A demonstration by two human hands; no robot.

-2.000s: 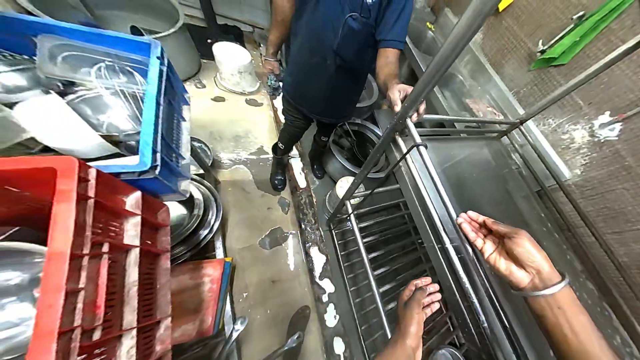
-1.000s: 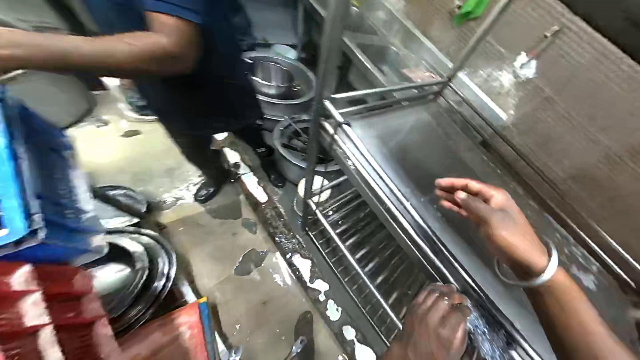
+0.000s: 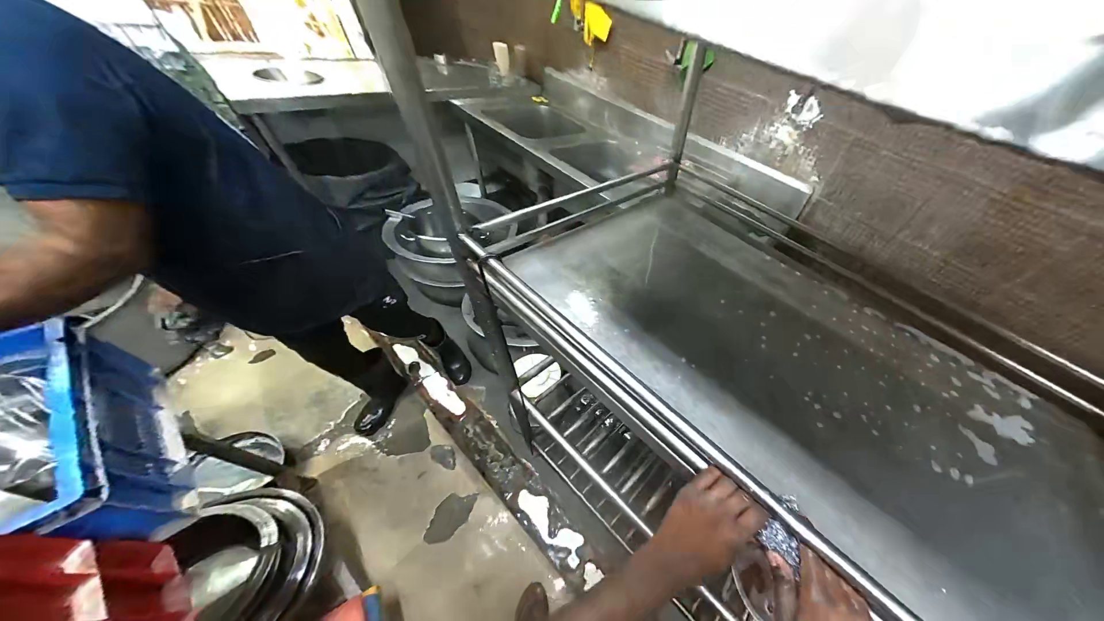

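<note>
My left hand (image 3: 709, 522) is curled against the front rail (image 3: 638, 392) of a stainless-steel rack, its fingers touching the metal. Low at the same rail, my right hand (image 3: 826, 593) is partly hidden by the bar, and its grip cannot be made out. Between the hands is a crinkled silvery thing (image 3: 779, 536), perhaps a scouring pad, beside the curved edge of a clear or shiny vessel (image 3: 752, 585). Behind the rail lies the rack's wet solid shelf (image 3: 733, 345), marked with drops and whitish patches. A slatted shelf (image 3: 617, 448) sits below.
A person in dark blue (image 3: 233, 224) leans at the left. Below are a blue crate (image 3: 116, 448), a red crate (image 3: 82, 578) and round metal trays (image 3: 297, 535). Stacked metal bowls (image 3: 431, 250) stand behind the rack post, near a double sink (image 3: 535, 121). The floor (image 3: 371, 517) looks wet and patched.
My right hand has come down from above the solid shelf to the front rail, near my left hand. The other person now leans over at the left. The view has swung toward the sinks.
</note>
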